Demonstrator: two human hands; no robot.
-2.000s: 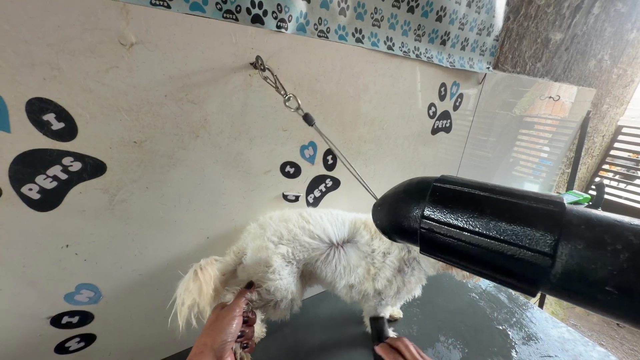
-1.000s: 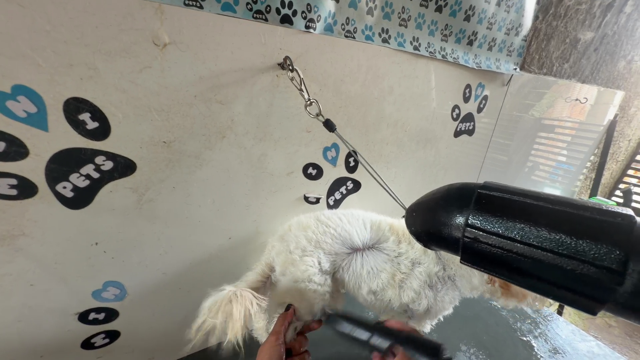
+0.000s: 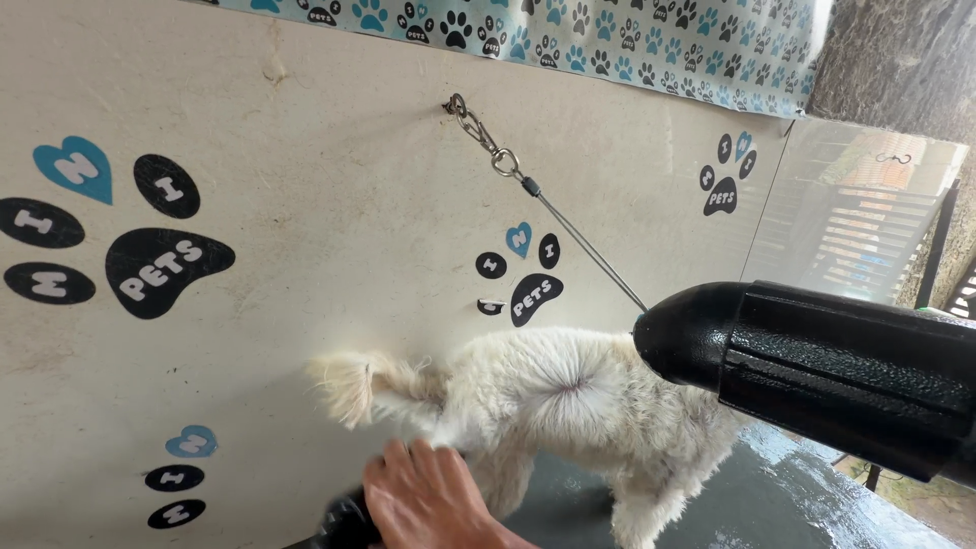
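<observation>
A dog with white and cream fur (image 3: 534,427) stands side-on on a dark table (image 3: 572,496), its head hidden behind a large black dryer nozzle (image 3: 808,358). The fur on its flank is parted in a star shape. My right hand (image 3: 427,496) is at the bottom centre, below the tail and beside the hind leg. Its fingers are closed around a black ridged tool (image 3: 347,522), blurred and cut off by the lower edge; its kind cannot be told. My left hand is out of view.
A metal clip (image 3: 476,130) on the pale wall panel (image 3: 343,229) holds a thin cable tether (image 3: 591,248) that runs down behind the nozzle. Paw-print sheeting (image 3: 610,46) hangs above. A slatted structure (image 3: 869,236) shows through a clear panel at the right.
My left hand, earlier by the dog's hind leg, has gone out of view. My right hand, with the black tool, has moved left to below the tail. The tail is raised higher.
</observation>
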